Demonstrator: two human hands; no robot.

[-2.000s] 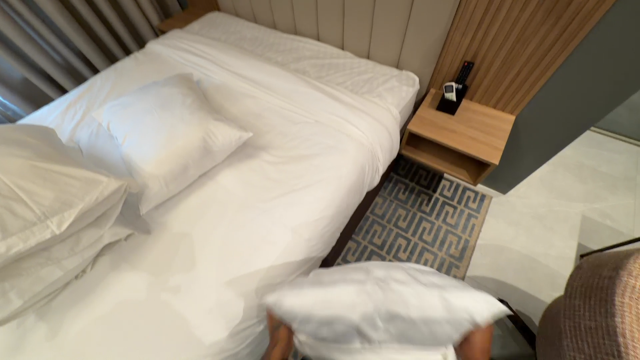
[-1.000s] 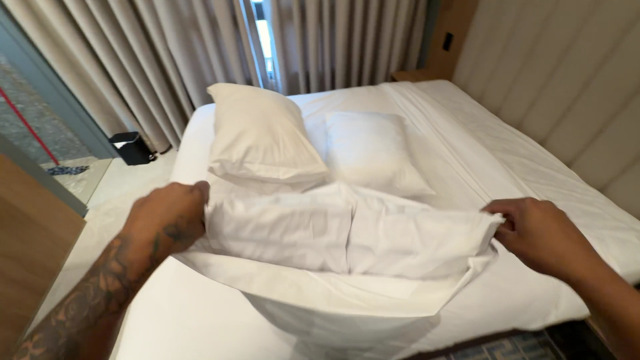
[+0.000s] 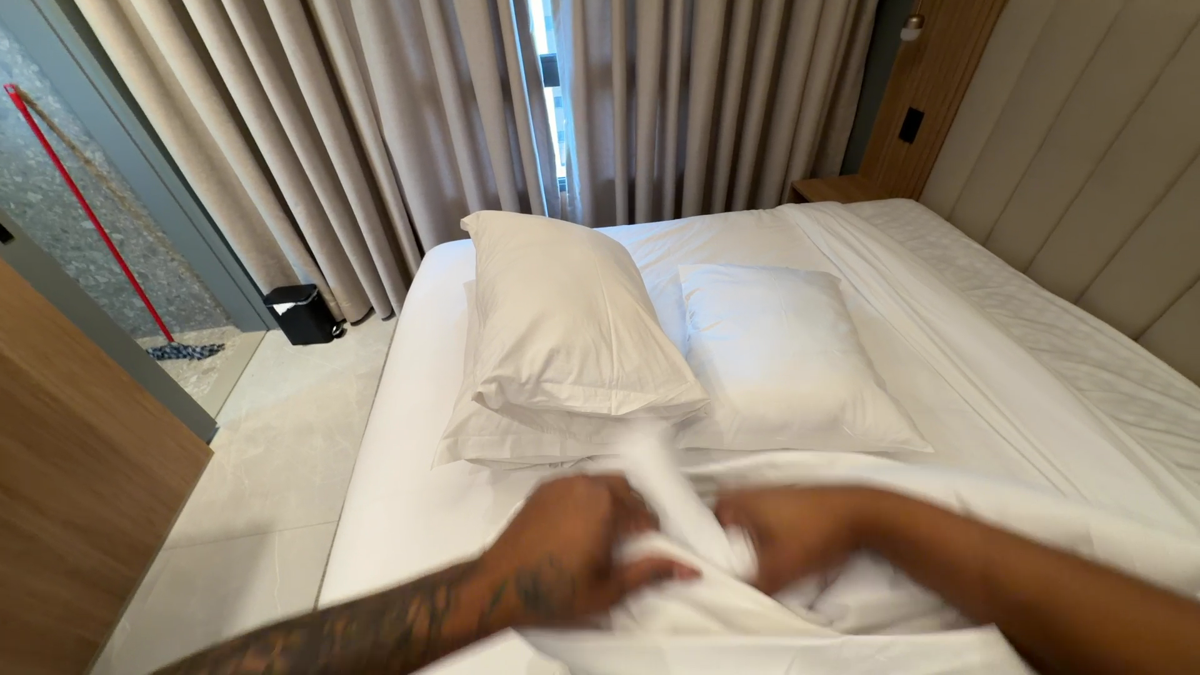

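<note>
My left hand (image 3: 600, 539), at the lower middle of the head view, grips white pillowcase fabric (image 3: 741, 614); motion blurs its fingers. Close to its right, my right hand (image 3: 783, 534) pinches a bunched part of the same cloth, also blurred. The held cloth lies over the near part of the bed, and how much of a pillow is inside is hidden. Beyond the hands, a plump white pillow (image 3: 572, 319) rests on another white pillow (image 3: 459, 436) at the left. A smaller square white pillow (image 3: 778, 352) lies to their right.
The bed (image 3: 375, 525) has a white sheet and a padded headboard (image 3: 1078, 141) at right. Curtains (image 3: 450, 103) hang behind it. On the left are a wooden panel (image 3: 84, 469), a black pedal bin (image 3: 305, 314) and a red-handled mop (image 3: 103, 230). A bedside shelf (image 3: 830, 189) stands at the far corner.
My hands have come together; a second ago they held the pillowcase's edges wide apart. Its opening was spread then and is bunched now. The view has swung from the bedside table toward the curtains.
</note>
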